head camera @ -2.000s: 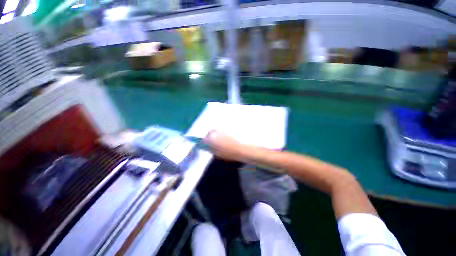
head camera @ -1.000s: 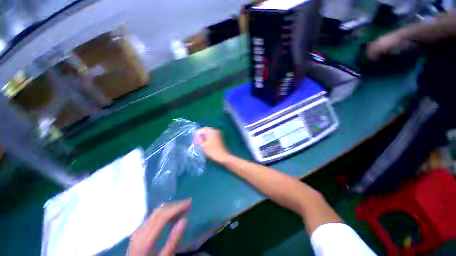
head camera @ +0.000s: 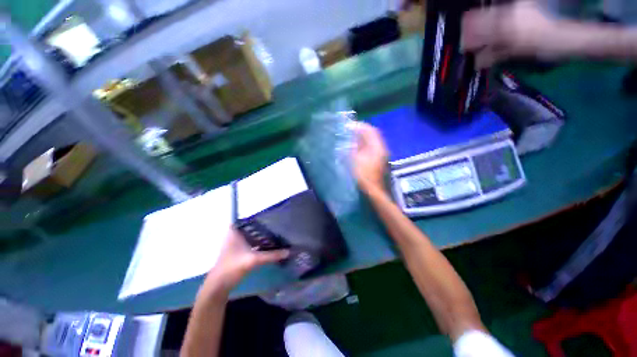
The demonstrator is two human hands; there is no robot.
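A black product box (head camera: 307,226) rests tilted over the right part of the whitish bag stack (head camera: 185,240) on the green bench. My left hand (head camera: 234,261) grips the box's lower left side, thumb along its near edge. My right hand (head camera: 369,157) is raised beside the scale, fingers closed on the edge of a clear shrink bag (head camera: 325,157). The bag hangs blurred between the box and the scale. The box is outside the bag.
A digital scale (head camera: 457,181) stands at right with a black box (head camera: 443,77) upright on it. Another person's hand (head camera: 510,35) is at that box. A grey package (head camera: 534,122) lies behind the scale. A metal post (head camera: 105,122) rises at left. A red stool (head camera: 594,324) is at lower right.
The view has swung right from the sealer, then slightly back left. My left hand, empty before, now holds a black box at the bag stack. My right hand has lifted the clear bag.
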